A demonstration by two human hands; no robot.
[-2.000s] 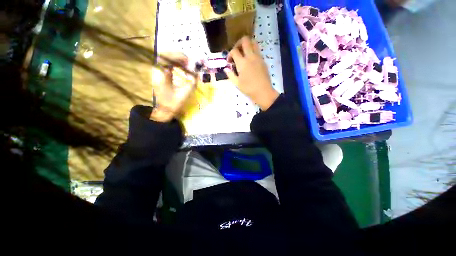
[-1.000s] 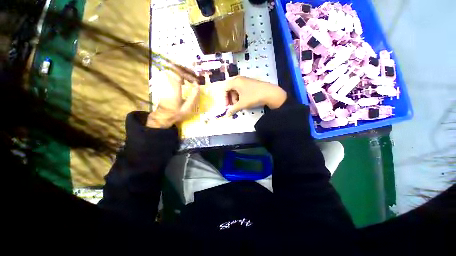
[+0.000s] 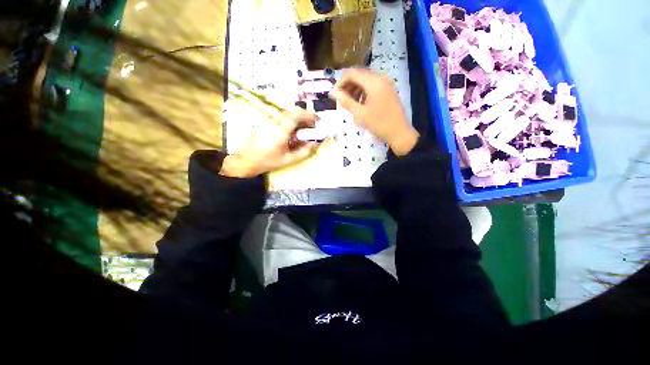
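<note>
My left hand (image 3: 274, 144) is over the white perforated board (image 3: 249, 68), its fingers closed on a pale pink housing (image 3: 311, 133). My right hand (image 3: 374, 103) is bent over the board just right of another pink housing (image 3: 316, 86); its fingertips are curled near that part's right end, and I cannot tell if they hold anything. A black square insert (image 3: 325, 104) lies between the two pink parts. Glare and blur hide fine detail around my left fingers.
A taped cardboard box (image 3: 349, 39) with a dark open front stands behind the parts. A blue bin (image 3: 467, 187) heaped with pink parts is at the right. A brown sheet (image 3: 160, 142) lies at left. Dark blurred strands cross the left side of the view.
My left hand has moved right and now holds a pink part. My right hand has moved up from the lower board to beside the upper pink housing.
</note>
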